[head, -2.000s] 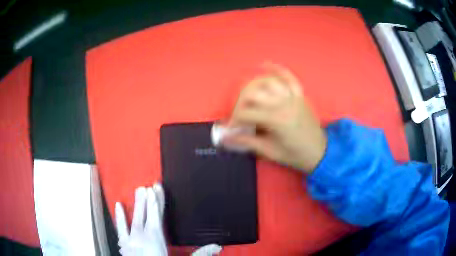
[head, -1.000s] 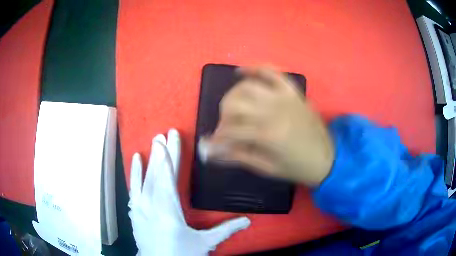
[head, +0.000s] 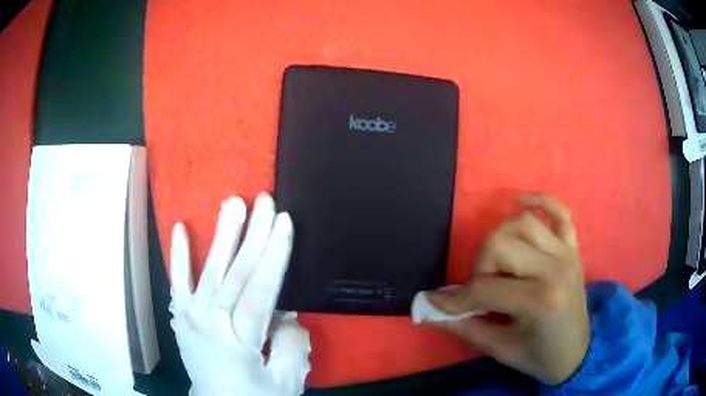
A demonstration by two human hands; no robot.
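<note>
A black e-reader (head: pixel 364 193) lies face down on the red mat (head: pixel 573 116), its grey koobe logo near the top. My left hand (head: pixel 236 302), in a white glove, lies flat at the e-reader's lower left, fingertips touching its left edge. My bare right hand (head: pixel 526 294) pinches a small white cloth (head: pixel 445 308) between thumb and finger, at the e-reader's lower right corner.
A white box (head: pixel 81 232) with a barcode end flap lies left of the mat on the dark green surface (head: pixel 93 77). More white boxes (head: pixel 666 69) carrying devices stand along the right edge. Another red mat (head: pixel 15 155) shows at the far left.
My right hand has moved from over the e-reader down to its lower right corner, uncovering the logo. My left fingertips now touch the device's left edge, and its thumb is drawn in.
</note>
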